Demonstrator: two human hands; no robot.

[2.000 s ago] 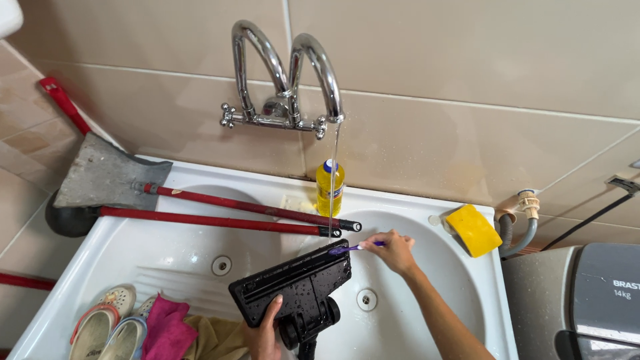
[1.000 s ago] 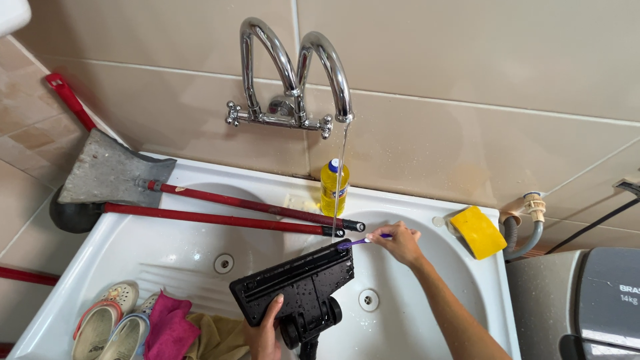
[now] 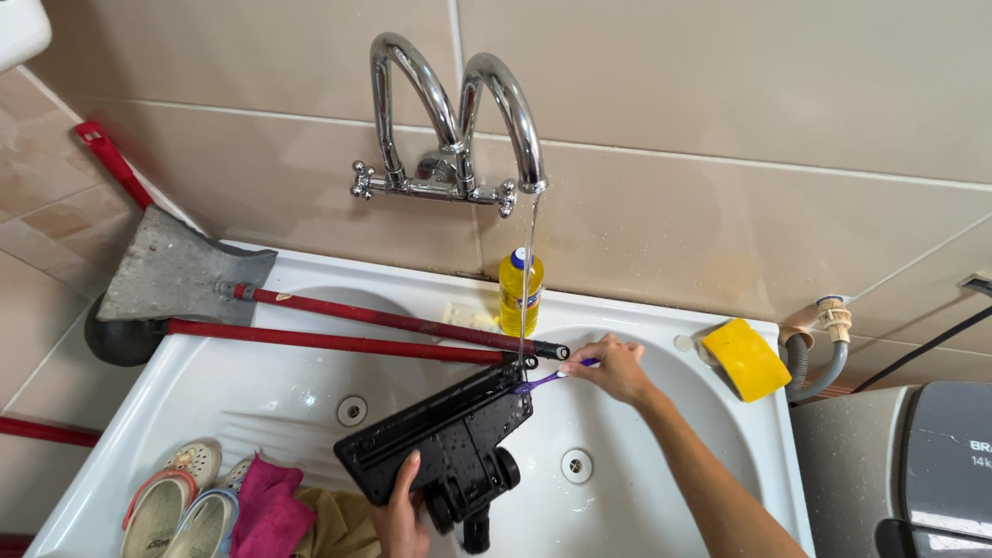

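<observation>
A black plastic vacuum cleaner floor head (image 3: 446, 434), wet with drops, is tilted over the right sink basin. My left hand (image 3: 403, 504) grips its lower left side, thumb on top. Between the fingers of my right hand (image 3: 611, 368) is a purple toothbrush (image 3: 554, 379), its bristle end at the upper right corner of the floor head. A thin stream of water falls from the right spout of the chrome faucet (image 3: 504, 93) onto that corner. Behind it, a bottle of yellow liquid (image 3: 520, 298) stands on the sink's back ledge.
Two red poles (image 3: 333, 342) lie across the white double sink (image 3: 783, 457), beside a grey dustpan (image 3: 182, 267). Clogs (image 3: 182, 500), a pink cloth (image 3: 271, 504) and a tan cloth (image 3: 337, 523) lie lower left. A yellow sponge (image 3: 746, 360) rests on the right rim, near a grey washing machine (image 3: 860, 465).
The toothbrush in my right hand has shifted slightly along the floor head's upper right end. My left hand keeps its hold, and the water still runs.
</observation>
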